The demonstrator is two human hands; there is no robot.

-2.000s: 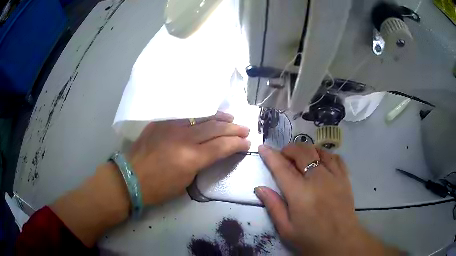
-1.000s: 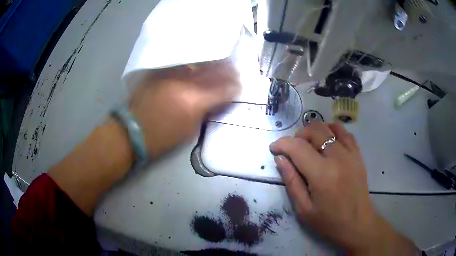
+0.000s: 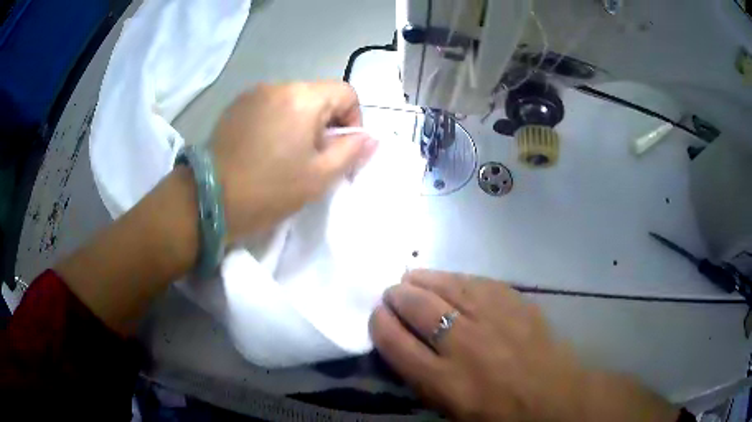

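Observation:
A long white cloth piece (image 3: 284, 317) lies bunched left of the needle, its lower fold near the table's front edge. My left hand (image 3: 284, 157) pinches a cloth edge between thumb and fingers, left of the presser foot (image 3: 430, 140). My right hand (image 3: 462, 338) is at the cloth's lower right, fingers curled against its edge; the fingertips' grip is partly hidden. The round needle plate (image 3: 453, 165) shows beside the foot, with no cloth seen under the foot. Glare washes out the cloth near the needle.
The off-white machine head (image 3: 643, 49) stands above, with a cream ribbed knob (image 3: 538, 146) right of the needle. A dark-shafted tool (image 3: 688, 257) and a pale stick (image 3: 651, 138) lie at right. A blue container (image 3: 49, 49) is at far left.
The cloth, earlier behind my left hand, has come forward and now spreads over the table's front. My left hand now pinches its edge. My right hand has moved down and left to the cloth.

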